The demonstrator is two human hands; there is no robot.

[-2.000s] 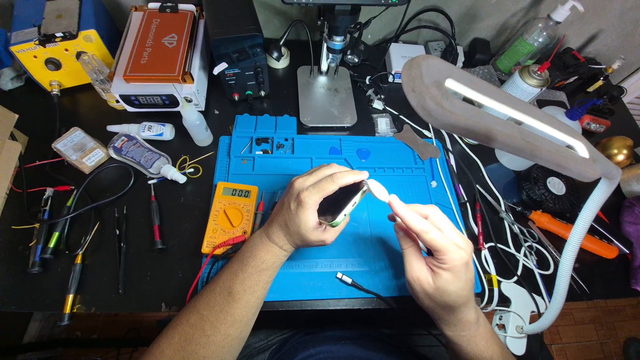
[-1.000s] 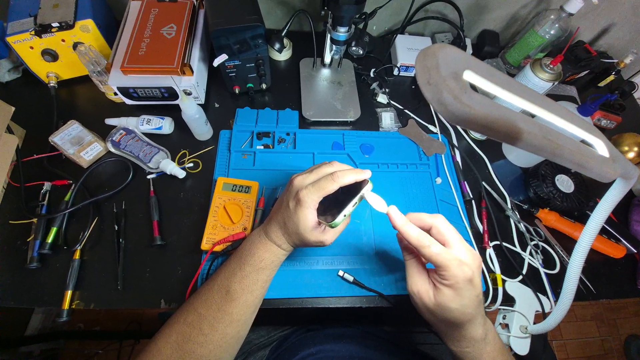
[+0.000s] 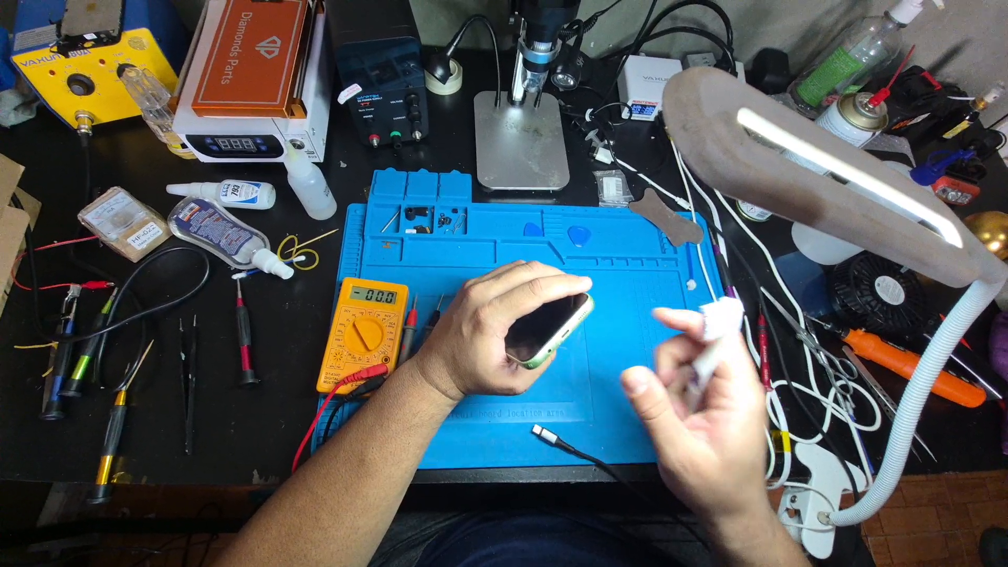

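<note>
My left hand (image 3: pixel 504 327) grips a smartphone (image 3: pixel 549 331) by its sides, tilted over the blue silicone repair mat (image 3: pixel 504 425). The phone has a dark screen and a pale green frame, with its port edge facing right. To the right of the phone, my right hand (image 3: pixel 701 402) is raised, palm partly up, with a crumpled white piece (image 3: pixel 720 319), perhaps tissue or cloth, among its fingers; it is somewhat blurred. A cable with a USB-C-type plug (image 3: pixel 547 433) lies on the mat's near edge. An orange multimeter (image 3: pixel 364 335) rests left of my left hand.
A lamp head (image 3: pixel 819 165) on a flexible white arm overhangs the right side. Screwdrivers (image 3: pixel 242 339) and tweezers (image 3: pixel 187 386) lie at left. A microscope stand (image 3: pixel 521 142) stands behind the mat. White cables (image 3: pixel 827 394), scissors (image 3: pixel 835 370) and an orange-handled tool (image 3: pixel 906 366) crowd the right.
My right hand has moved right, away from the phone's edge, and turned its palm upward with the white piece. My left hand still holds the phone in about the same place.
</note>
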